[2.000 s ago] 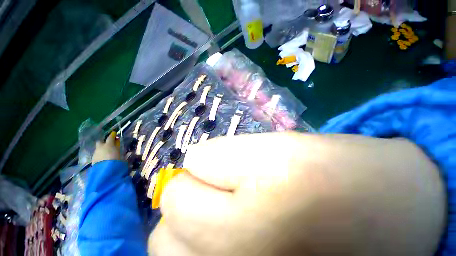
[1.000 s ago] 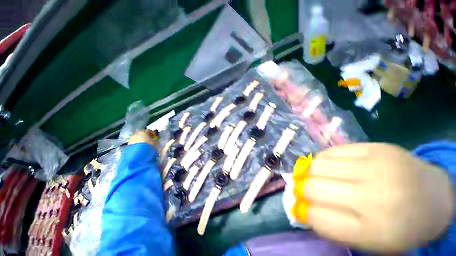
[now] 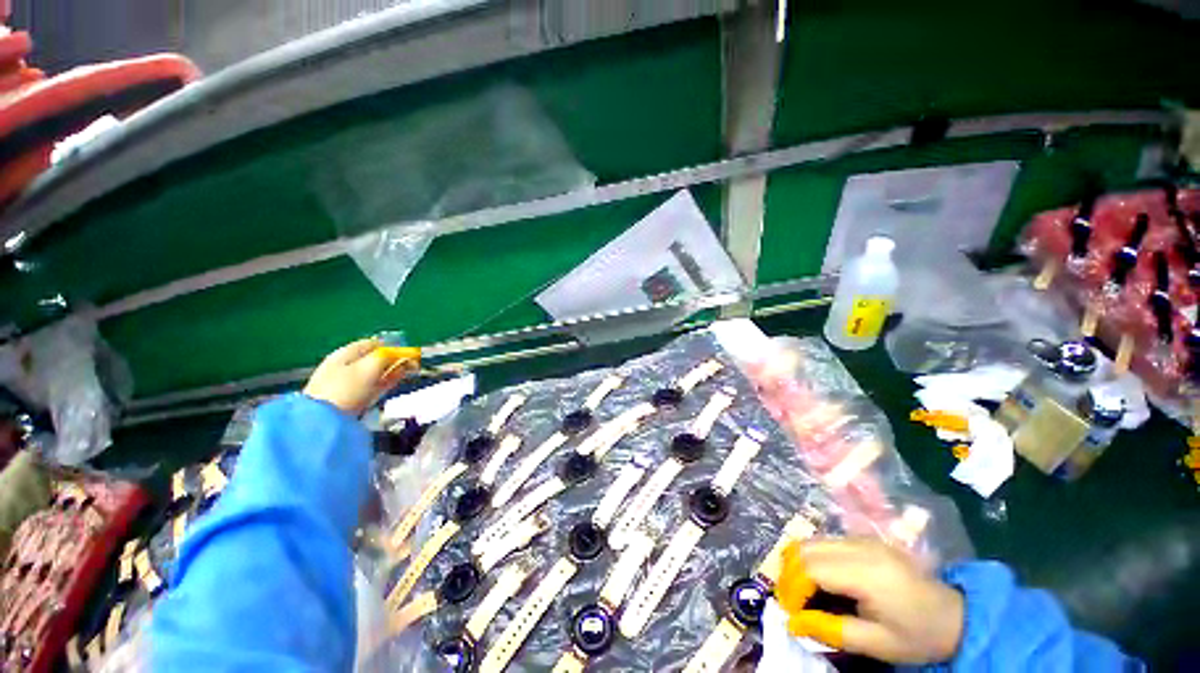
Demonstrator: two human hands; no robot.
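Note:
Several wristwatches (image 3: 595,627) with round dark dials and cream straps lie in slanting rows on a dark tray under crinkled clear plastic (image 3: 684,615). My right hand (image 3: 884,602), with yellow-orange finger cots, is at the tray's right edge, its fingertips beside the dial of the lower right watch (image 3: 750,601). It holds a crumpled white cloth (image 3: 790,647), partly hidden under the fingers. My left hand (image 3: 349,375), also with orange cots, is raised past the tray's far left corner, in front of the green panel. Its fingertips are close together; whether they hold anything is unclear.
A pink wrapped pad (image 3: 823,444) lies along the tray's right side. Beyond it are a bottle with a yellow label (image 3: 863,300), tissues (image 3: 980,454) and a small box (image 3: 1046,427). Pink padding with black-strapped watches (image 3: 1132,270) is far right. A red-edged tray (image 3: 66,565) is left.
The view has swung and now shows more of the panel. My left hand has risen from the tray's far left corner. My right hand stays at the right edge with the white cloth.

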